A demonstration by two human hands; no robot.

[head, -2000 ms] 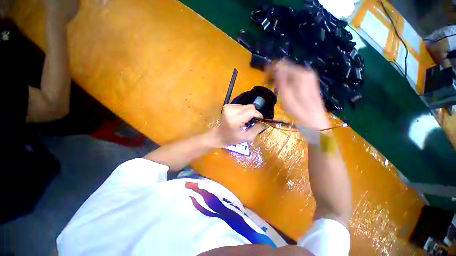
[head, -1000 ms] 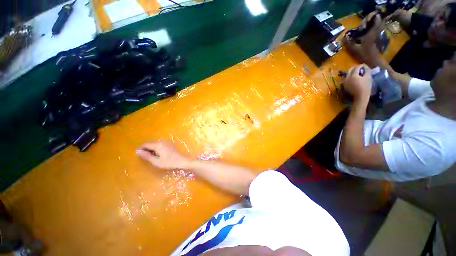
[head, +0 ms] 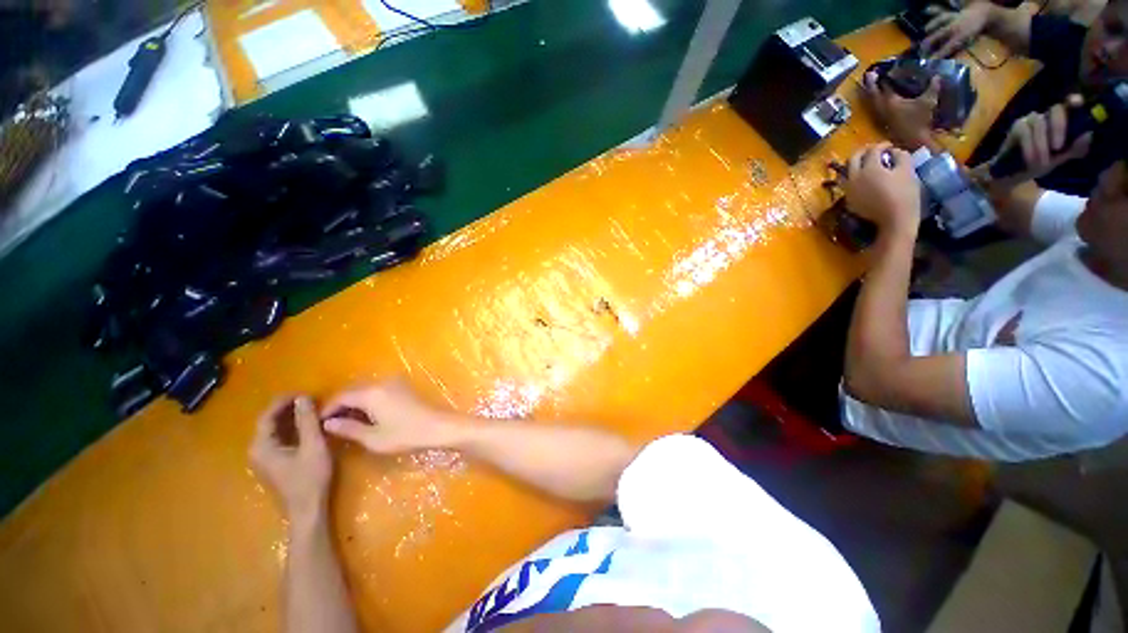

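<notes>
My right hand (head: 390, 420) reaches in from the right above the orange-yellow bench, at the lower left. Its fingertips are closed on a small dark part (head: 349, 417), too small and blurred to name. My left hand (head: 293, 455) comes up from below, just left of it. Its fingers are bent and point at the right hand, with the fingertips almost touching. A dark patch shows between its fingers, but I cannot tell if it is a held thing or shadow.
A pile of glossy black parts (head: 254, 241) lies on the green belt (head: 520, 118), beyond the bench (head: 495, 359). Small dark bits (head: 604, 309) lie mid-bench. A black box (head: 792, 93) stands at the far right, near people holding units. A black handheld tool (head: 142, 72) lies upper left.
Since two seconds ago the view has swung right, and the black unit is out of view. Since one second ago my left hand has come in beside my right hand, which has moved slightly nearer.
</notes>
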